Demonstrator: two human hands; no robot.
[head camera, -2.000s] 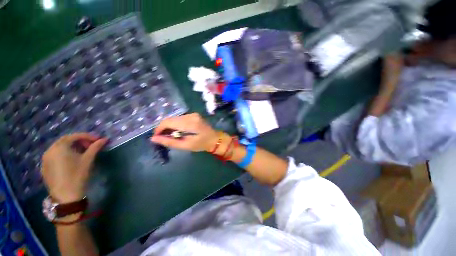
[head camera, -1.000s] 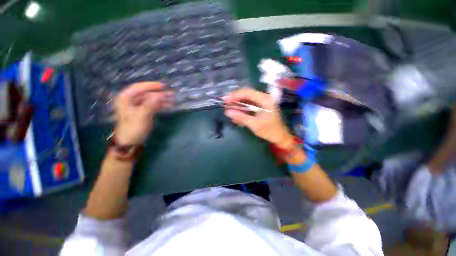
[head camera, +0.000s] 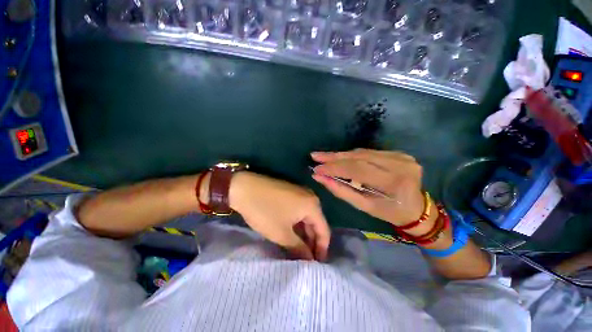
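Observation:
My left hand (head camera: 279, 214), with a brown-strapped watch, is at the bench's front edge in front of my body. Its fingers are curled inward; whether a small part is between them cannot be told. My right hand (head camera: 386, 185), with red bands and a blue band, holds slim metal tweezers (head camera: 356, 185), tips pointing left. The tips look empty. A loose pile of tiny black parts (head camera: 369, 120) lies on the green bench beyond my right hand. The clear blister tray (head camera: 311, 39), with small dark components in its pockets, lies at the back.
A blue machine (head camera: 57, 97) with a red display stands at left. At right are a blue dispenser (head camera: 500, 206) with a round gauge, a red syringe (head camera: 557, 123), white crumpled tissue (head camera: 526, 65) and a thin tube. Part of another person's arm shows at the lower right edge.
My view has tipped down and come closer to the bench. My left hand has moved from the tray's front edge back to my body. My right hand has drawn back from the tray, still holding the tweezers.

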